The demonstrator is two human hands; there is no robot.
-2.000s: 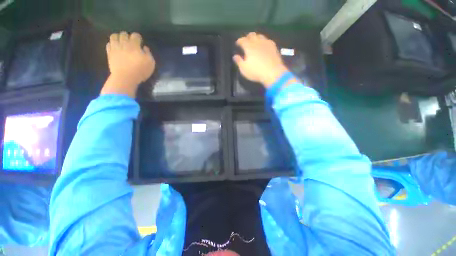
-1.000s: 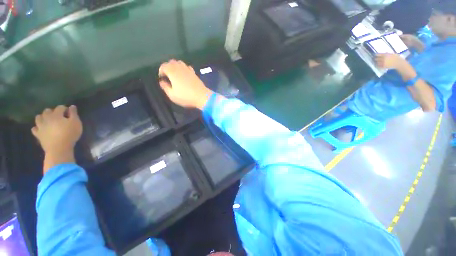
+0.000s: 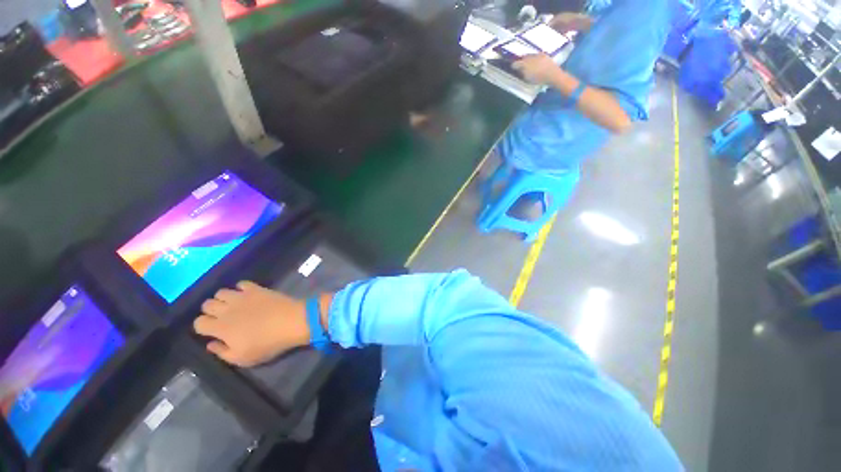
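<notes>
Four tablets lie in a black tray [image 3: 138, 318] at the lower left. The upper tablet [image 3: 198, 235] and the left tablet [image 3: 55, 369] are lit with a colourful screen. The near tablet [image 3: 184, 424] and the right tablet [image 3: 309, 295] are dark, each with a small white label. My right hand [image 3: 251, 324], with a blue band at the wrist, rests palm down on the left part of the right tablet and its frame. It grips nothing that I can see. My left hand is out of the picture.
More black trays [image 3: 323, 83] stand beyond a metal post [image 3: 221, 74] on the green bench. A coworker in a blue smock [image 3: 599, 64] sits on a blue stool [image 3: 530, 198] at the upper right, hands at bright tablets. Yellow lines mark the grey floor.
The view has swung right. The two far tablets, dark before, are now lit. My right hand has moved from the far right tablet to the near right one. My left hand has left the picture.
</notes>
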